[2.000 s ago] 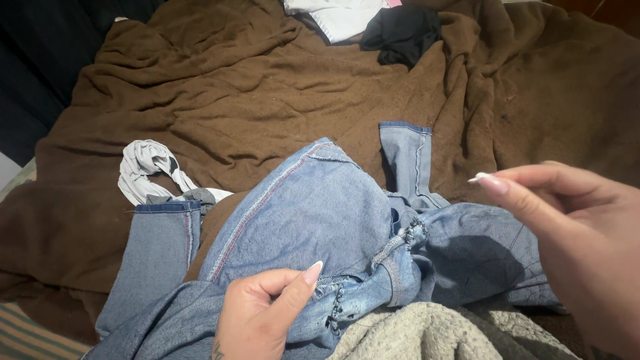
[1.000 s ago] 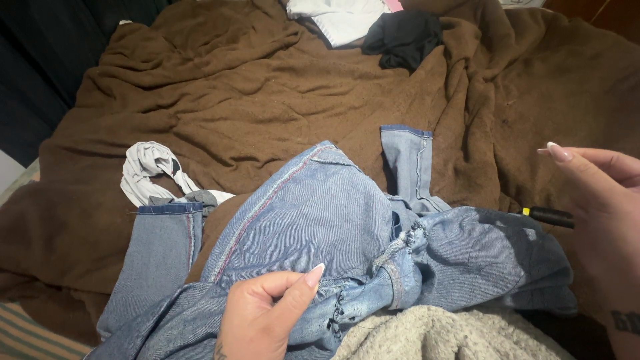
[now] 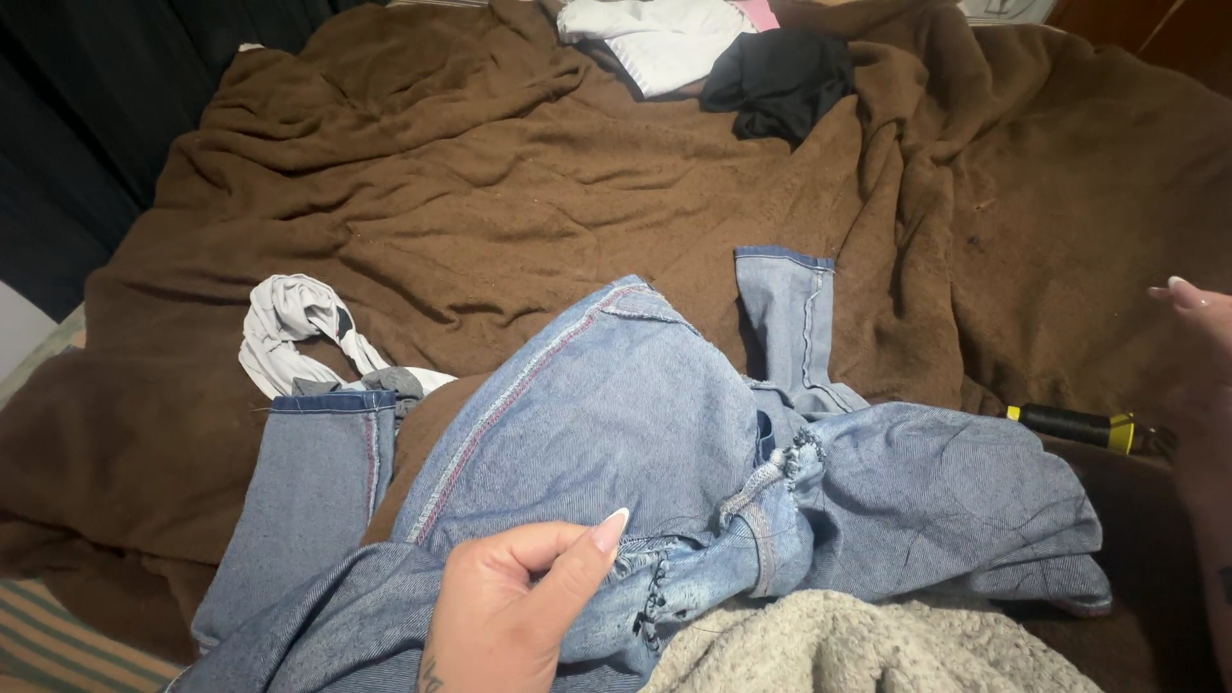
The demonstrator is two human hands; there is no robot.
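Observation:
Inside-out blue denim jeans (image 3: 597, 433) lie bunched across the lap, with dark stitching along a frayed part near the middle. My left hand (image 3: 525, 597) pinches the denim beside this frayed part between thumb and index finger. At the right edge, my right hand (image 3: 1198, 303) is raised above the brown blanket, its fingertips close together and most of it cut off by the frame. Whether a needle or thread is between those fingertips cannot be told. Below it lies a spool of black thread (image 3: 1073, 423) with yellow ends.
A wrinkled brown blanket (image 3: 462, 202) covers the bed. White cloth (image 3: 664, 38) and black cloth (image 3: 784, 82) lie at the far side. A twisted white garment (image 3: 294, 322) is at the left. Grey fleecy fabric (image 3: 847, 645) lies at the near edge.
My right hand has moved away to the right, out to the frame's edge. The thread spool, hidden behind it two seconds ago, now shows. My left hand stays at the denim.

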